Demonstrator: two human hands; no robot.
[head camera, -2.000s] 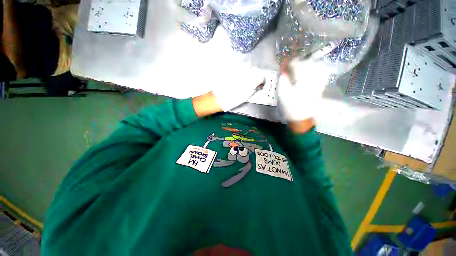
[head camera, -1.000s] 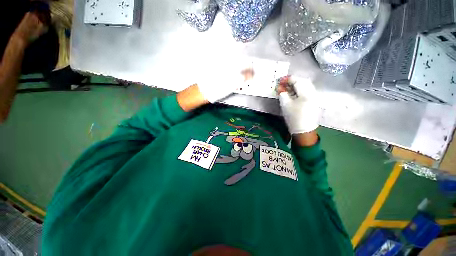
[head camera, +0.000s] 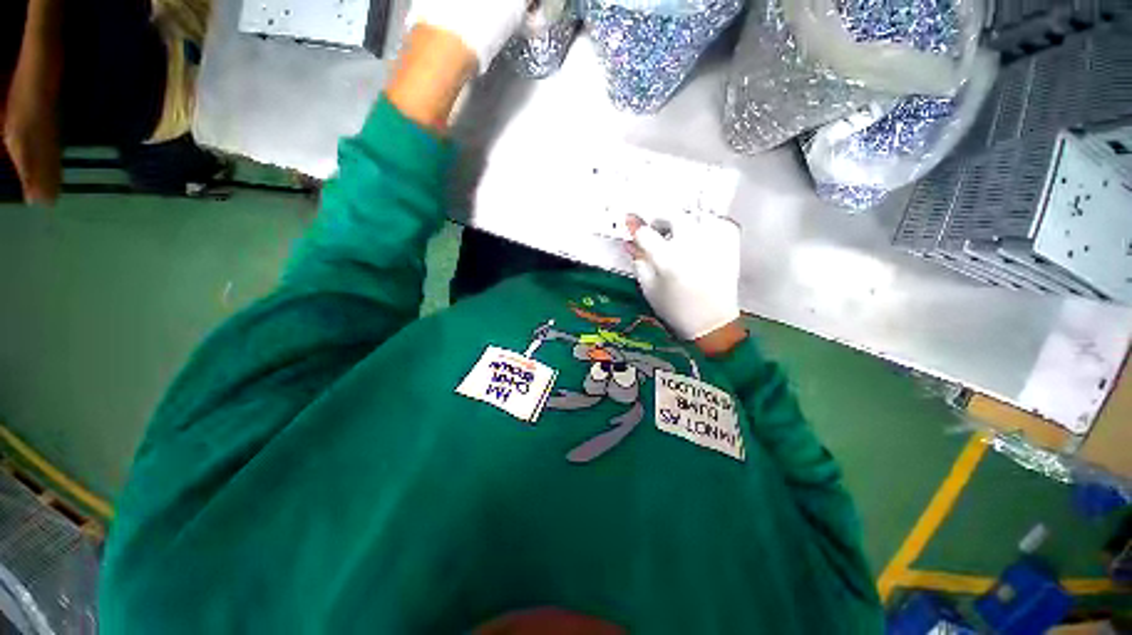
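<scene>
A pale sheet-metal panel (head camera: 670, 186) with small dark holes lies on the grey metal table in front of me. My right hand (head camera: 690, 267), in a white glove with bare fingertips, is over its near right part, fingertips bent down at the surface; small dark bits show by the fingers. My left hand (head camera: 478, 17), also white-gloved, is stretched to the far side of the table beside a small bag of fasteners (head camera: 544, 44). Its fingertips are cut off by the top edge, so its grip cannot be seen.
Open plastic bags of silver-blue fasteners (head camera: 652, 50) line the far side. Stacked grey slotted housings (head camera: 993, 186) stand at right. A holed housing (head camera: 310, 19) lies at far left. Another person's arm (head camera: 31, 112) is at left. Blue bins (head camera: 1024, 595) are on the floor at lower right.
My left hand has moved from the panel up to the far edge by the bags. My right hand has shifted left on the panel. The panel is more exposed.
</scene>
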